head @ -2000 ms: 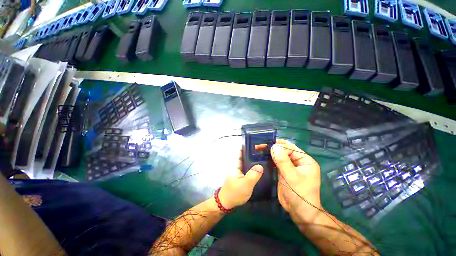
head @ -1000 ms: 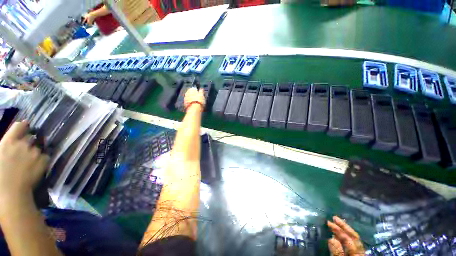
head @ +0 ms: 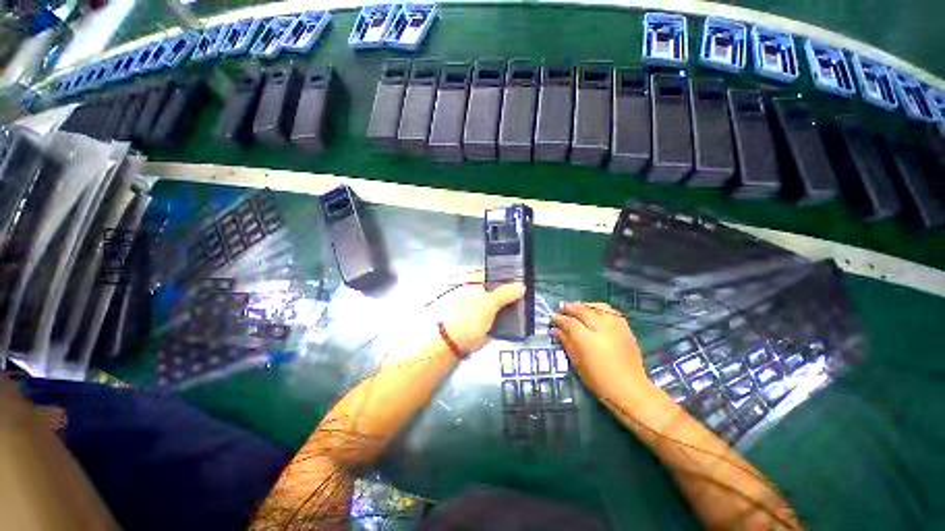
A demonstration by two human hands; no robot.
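My left hand [head: 471, 316] holds a dark housing [head: 508, 272] upright before me, its window recess facing me at the top end. My right hand [head: 589, 337] is just right of the housing, apart from it, with thumb and fingertips together; a thin pale outline shows at the fingertips, too blurred to name. A clear die-cut sheet [head: 537, 389] with a grid of small dark frames lies on the table below the housing. Another housing [head: 352, 241] stands alone on the table to the left.
Housings [head: 518, 114] stand in a row behind the pale edge strip [head: 414, 194], with blue frame parts [head: 663, 39] behind them. Spare die-cut sheets [head: 741, 368] lie at right, the neighbour's sheets [head: 212, 327] at left. A slanted interleaved stack [head: 62, 249] is far left, near a person's arm.
My left hand has come back from the housing row and now holds a housing. My right hand has moved up and left beside it. One more housing stands in the left group than two seconds ago.
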